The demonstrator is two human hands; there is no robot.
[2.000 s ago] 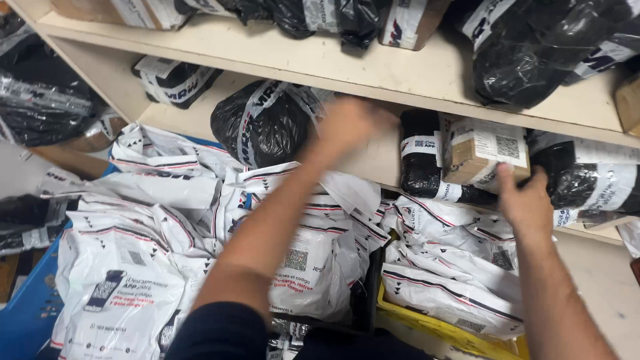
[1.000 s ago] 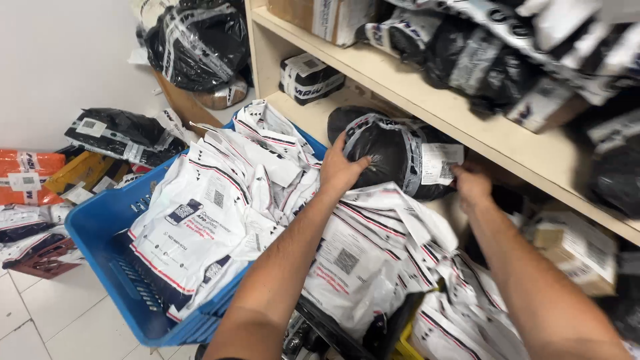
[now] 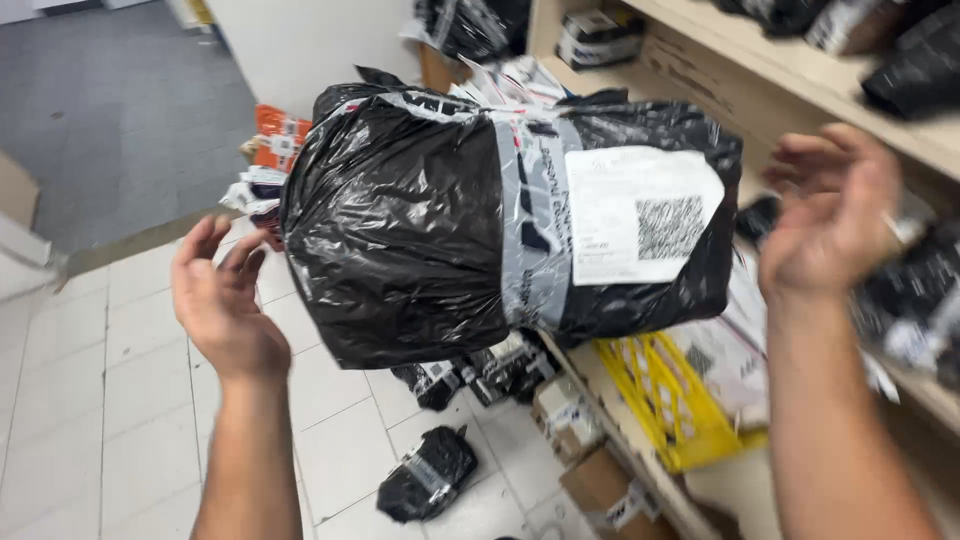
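A large parcel wrapped in black plastic (image 3: 405, 232) hangs in mid-air between my two hands. Grey printed tape runs round its middle, and a white label with a printed code (image 3: 622, 217) is stuck on its right part. My left hand (image 3: 229, 300) is off the parcel's left side, fingers spread and curled, with a gap visible. To the right of the parcel, my right hand (image 3: 832, 210) is likewise apart from it, palm turned inward and fingers loosely bent. Neither hand visibly touches the parcel.
A smaller black parcel (image 3: 427, 474) lies on the tiled floor. Cardboard boxes (image 3: 611, 491) stand below a ledge, beside a yellow plastic crate (image 3: 667, 405). Shelves (image 3: 810, 60) with wrapped parcels line the right. White mailing bags (image 3: 517, 82) and an orange packet (image 3: 281, 139) show behind.
The large black parcel was held on the shelf side a second ago; now it is up before me, with both hands apart from it. The view has swung strongly.
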